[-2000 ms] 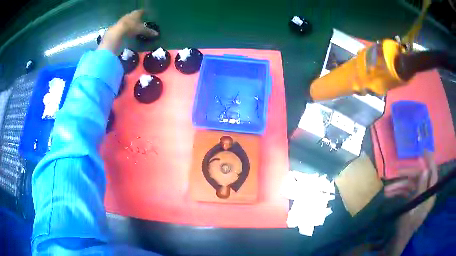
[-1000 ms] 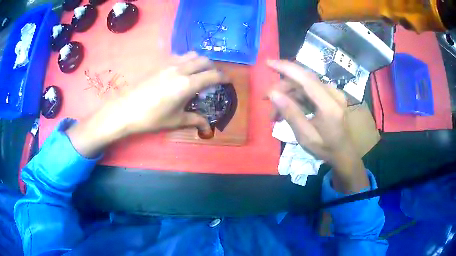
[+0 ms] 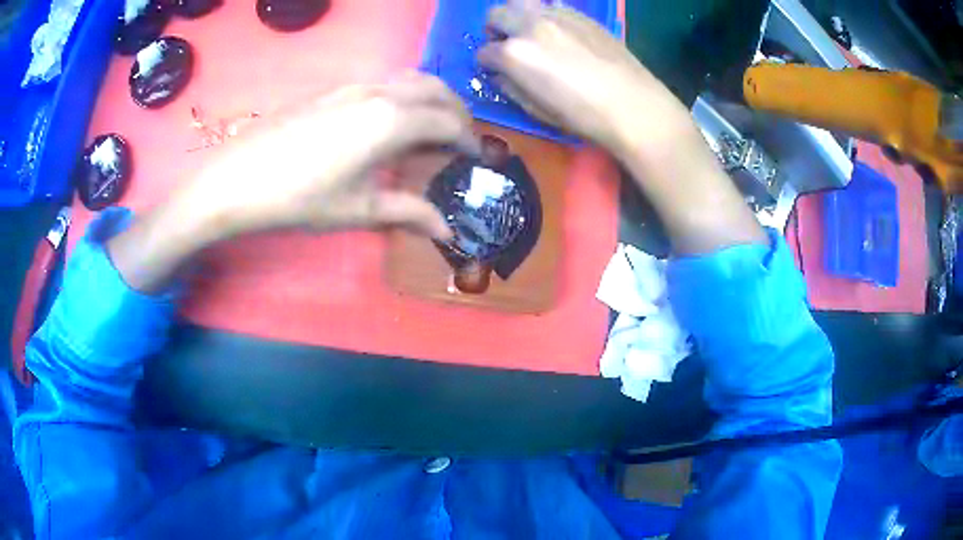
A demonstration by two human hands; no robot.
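Observation:
A glossy dark round housing (image 3: 484,216) with a white piece on top sits in the dark ring of the orange-brown fixture (image 3: 422,264). My left hand (image 3: 348,158) is beside the housing at its left, thumb and fingers apart, blurred. My right hand (image 3: 560,63) is over the blue parts bin (image 3: 450,53) behind the fixture, its fingers curled; whether it holds a small part cannot be told. Small silvery bits lie in the bin below the hand.
More dark housings (image 3: 161,72) stand at the left. Reddish wire scraps (image 3: 222,129) lie on the mat. An orange screwdriver (image 3: 834,100) is at upper right above a metal tray (image 3: 813,127). White paper (image 3: 642,343) lies right of the fixture. Red-handled pliers (image 3: 37,285) are far left.
My right hand has moved from right of the fixture up over the blue bin. My left hand has drawn slightly off the housing, now more exposed. Earlier the fixture was empty.

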